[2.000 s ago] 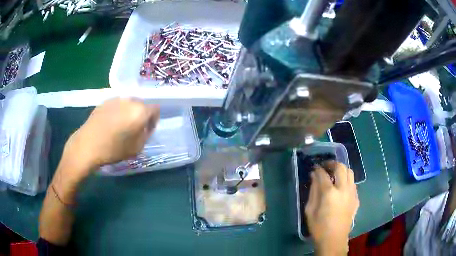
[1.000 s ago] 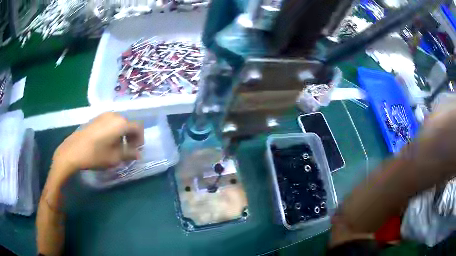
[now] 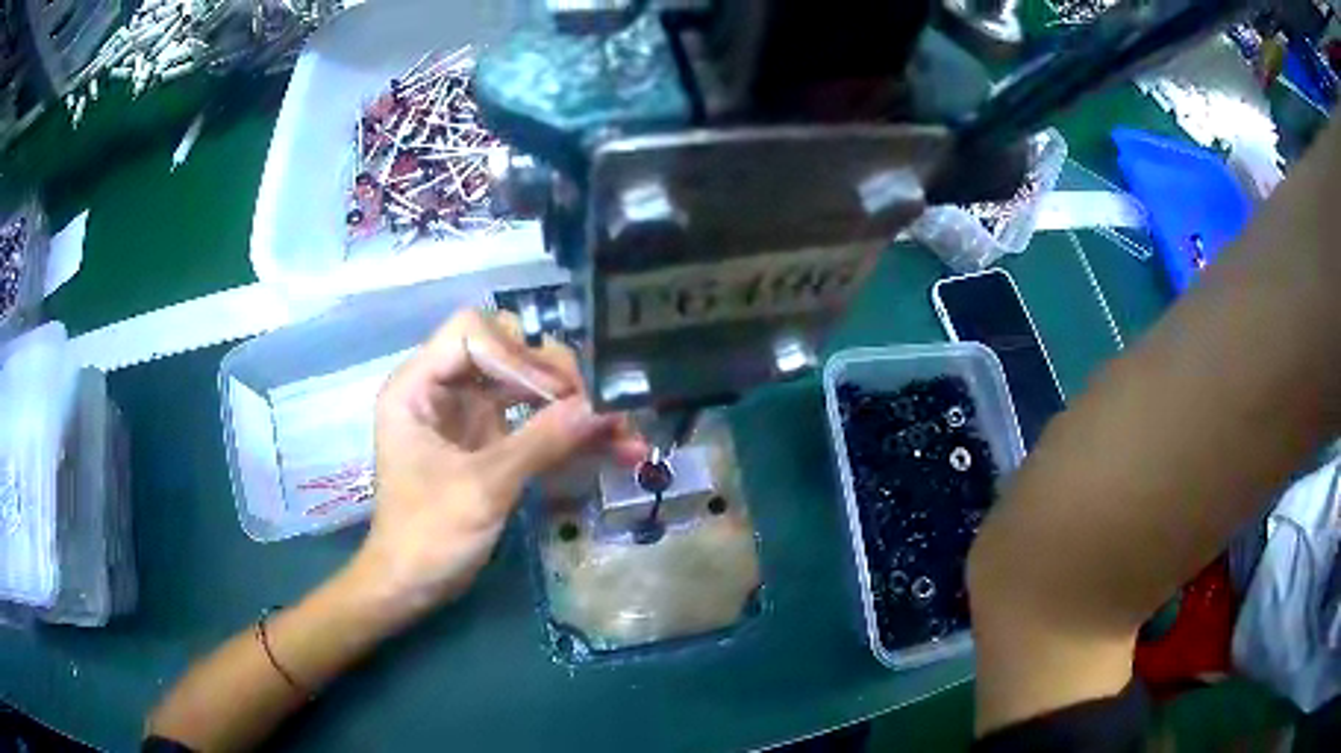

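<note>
My left hand (image 3: 478, 441) is at the press, its fingertips beside the silver fixture (image 3: 684, 500) on the worn press base (image 3: 655, 596). It holds a thin pale rod (image 3: 508, 368) that slants between the fingers. A small dark ring (image 3: 656, 475) sits at the fixture's top, near the fingertips. The dark punch (image 3: 681, 424) is just above it, partly hidden by the marked metal plate (image 3: 735, 280). My right forearm (image 3: 1162, 486) reaches up past the right edge; the right hand is out of the picture.
The clear tub of black rings (image 3: 919, 515) is right of the press, a phone (image 3: 1000, 331) behind it. The clear rod tub (image 3: 258, 456) is left. A large white tray (image 3: 302, 177) and blue tray (image 3: 1177, 199) are behind. Stacked clear tubs (image 3: 59, 486) stand far left.
My left hand has moved right from the rod tub to the fixture. My right hand has left the ring tub and gone up out of view. The camera view has shifted.
</note>
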